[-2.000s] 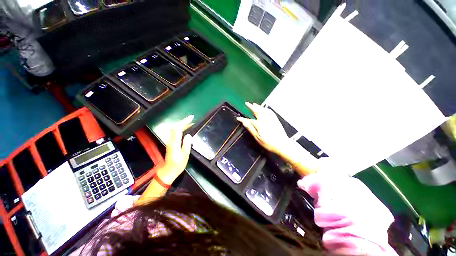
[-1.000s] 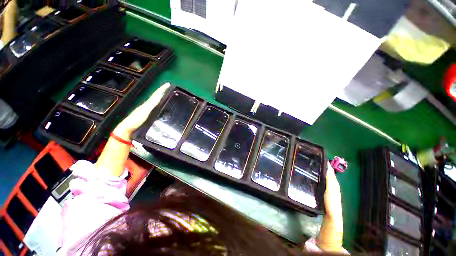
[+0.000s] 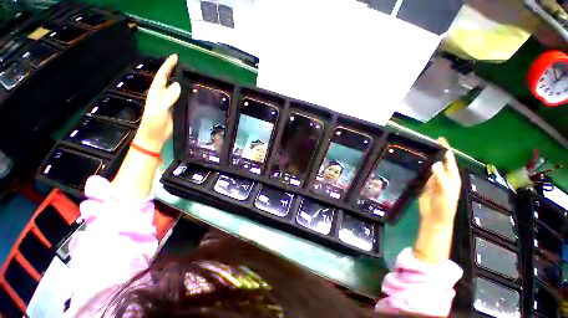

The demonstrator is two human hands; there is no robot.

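A black five-slot phone tray (image 3: 283, 105) is raised and tilted up towards me. My left hand (image 3: 160, 102) grips its left end and my right hand (image 3: 441, 186) its right end. Each slot holds one smartphone (image 3: 252, 136) with an orange-gold edge. Four screens show a camera picture with a person on a teal background; the middle smartphone (image 3: 299, 149) looks dark. Below and nearer me, a second tray (image 3: 274, 218) of phones lies flat on the bench, partly hidden by the raised one. Its phone screens show bright reflections.
A large white board (image 3: 336, 62) stands behind the tray. Stacked phone trays are at the left (image 3: 93, 140) and right (image 3: 495, 242). A red-orange tray (image 3: 22, 233) is lower left. A red alarm clock (image 3: 553, 77) is upper right, beside hanging white sheets. A pen holder (image 3: 518, 177) is far right.
A tray is now held tilted up above another tray, where one tray was held low between both hands. Its phones show camera pictures. The view has shifted, bringing the clock fully into the picture.
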